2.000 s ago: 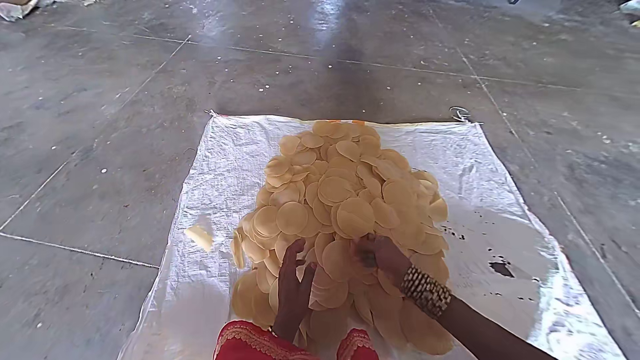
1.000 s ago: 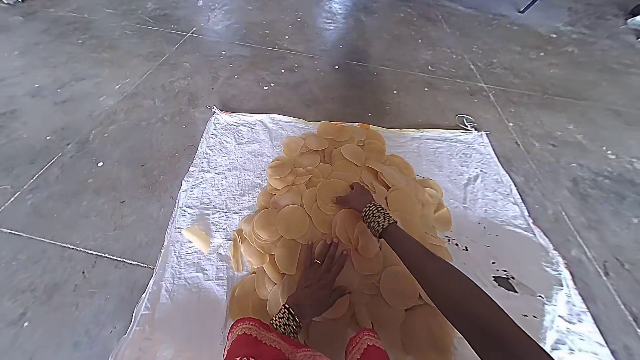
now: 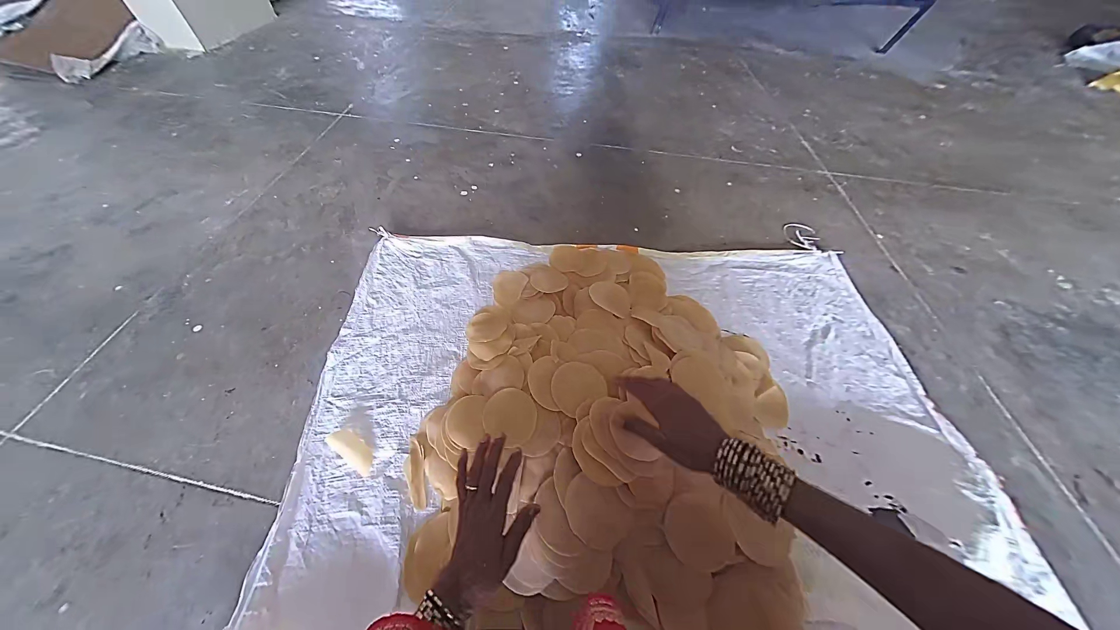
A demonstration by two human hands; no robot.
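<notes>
A large heap of thin round tan discs, like papads (image 3: 577, 385), lies on a white woven plastic sheet (image 3: 420, 289). My left hand (image 3: 486, 516), with a ring and a bangle, rests palm down on the heap's lower left part, fingers spread. Over the heap's middle right is my right hand (image 3: 674, 424), a wide beaded bangle on its wrist; its fingers touch the discs, and whether they grip one cannot be told. One loose piece (image 3: 351, 451) lies apart on the sheet at the left.
Grey concrete floor (image 3: 210, 289) with pale joint lines surrounds the sheet. Dark flecks (image 3: 888, 516) mark the sheet's right side. Blue metal legs (image 3: 906, 26) stand at the back, a white block and brown sacking (image 3: 79, 35) at the back left.
My right hand, near the heap's middle a second ago, is now slightly lower and to the right. My left hand has shifted left, its fingers still spread on the discs.
</notes>
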